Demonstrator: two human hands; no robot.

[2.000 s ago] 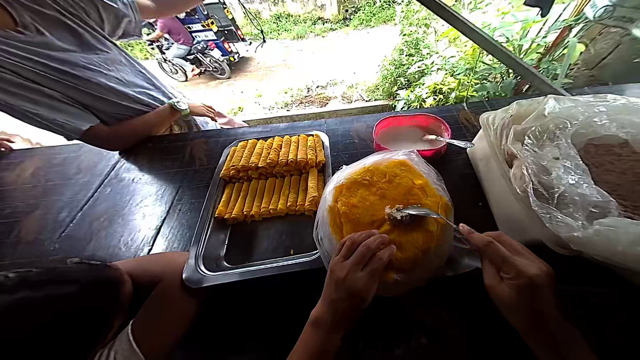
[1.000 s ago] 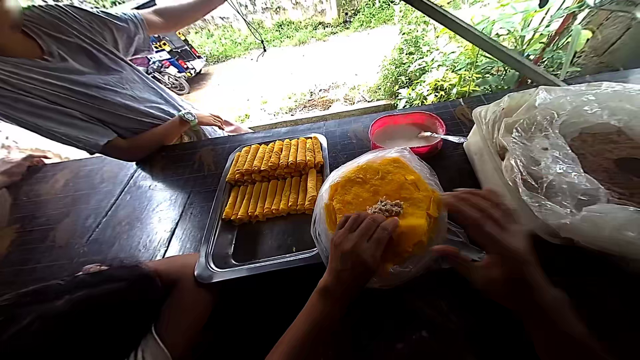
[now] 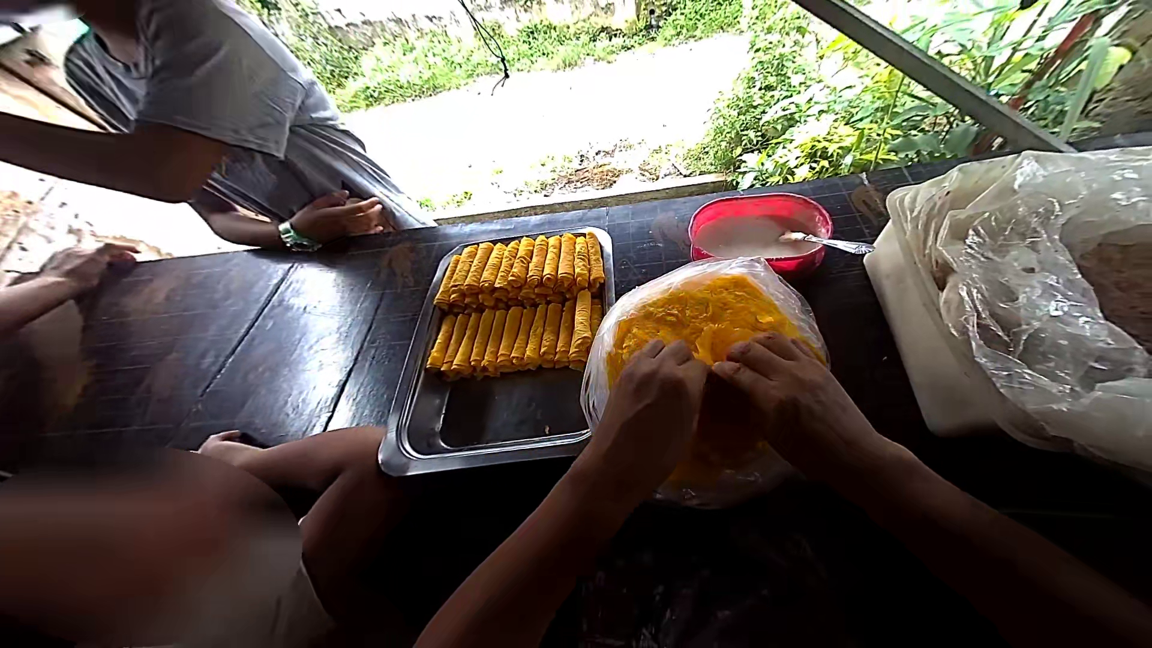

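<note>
A stack of thin orange wrappers [image 3: 720, 310] lies on clear plastic in front of me. My left hand [image 3: 661, 396] and my right hand [image 3: 783, 391] both press their fingertips on the top wrapper, close together, and pinch its folded edge. The filling seen earlier is hidden under the wrapper and fingers. To the left, a metal tray [image 3: 417, 409] holds two rows of rolled orange wrappers [image 3: 517, 337]. Behind the stack sits a red bowl [image 3: 814, 216] of whitish liquid, with a metal spoon [image 3: 837, 243] resting on its rim.
At the right stands a white container [image 3: 927, 360] lined with clear plastic [image 3: 1008, 261], brown filling inside. A person in a grey shirt [image 3: 225, 81] leans at the dark table's [image 3: 297, 315] far left edge. Other people's arms rest near the left side. A slanted metal bar crosses the upper right.
My right hand held a spoon with filling over the stack two seconds ago; the spoon is gone from it and the hand has come in beside my left hand. The wrapper now covers the filling.
</note>
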